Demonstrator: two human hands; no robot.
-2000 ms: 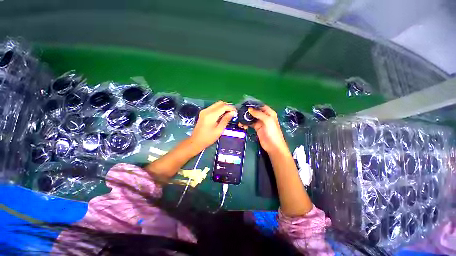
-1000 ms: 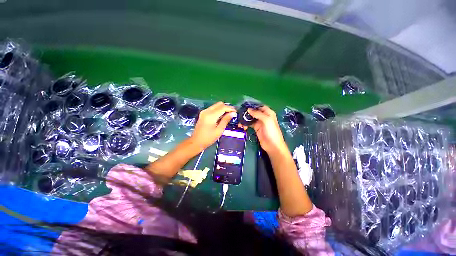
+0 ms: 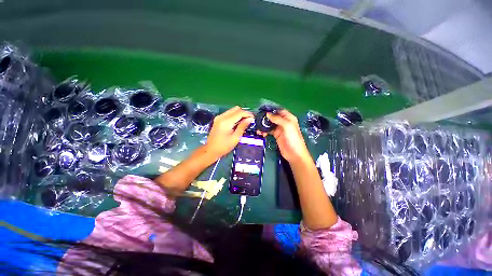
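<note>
A round black unit is held just above the top edge of the phone. My right hand grips it from the right, with a pale ring showing near the fingertips. My left hand is close beside it on the left, thumb and fingers pinched together around a tiny white tip. Whether the tip touches the unit is too small to tell. The phone lies below both hands with a lit dark purple screen. A white cable is at its bottom edge.
Loose bagged units lie left of the phone, with a few beyond it. Stacked filled blister trays stand at right and more at far left. A black slab lies partly under my right forearm, beside white crumpled tissue. Yellow strips lie left.
The black unit and my right fingers have shifted and tilted slightly. My left hand has hardly moved. The whole view has shifted a little.
</note>
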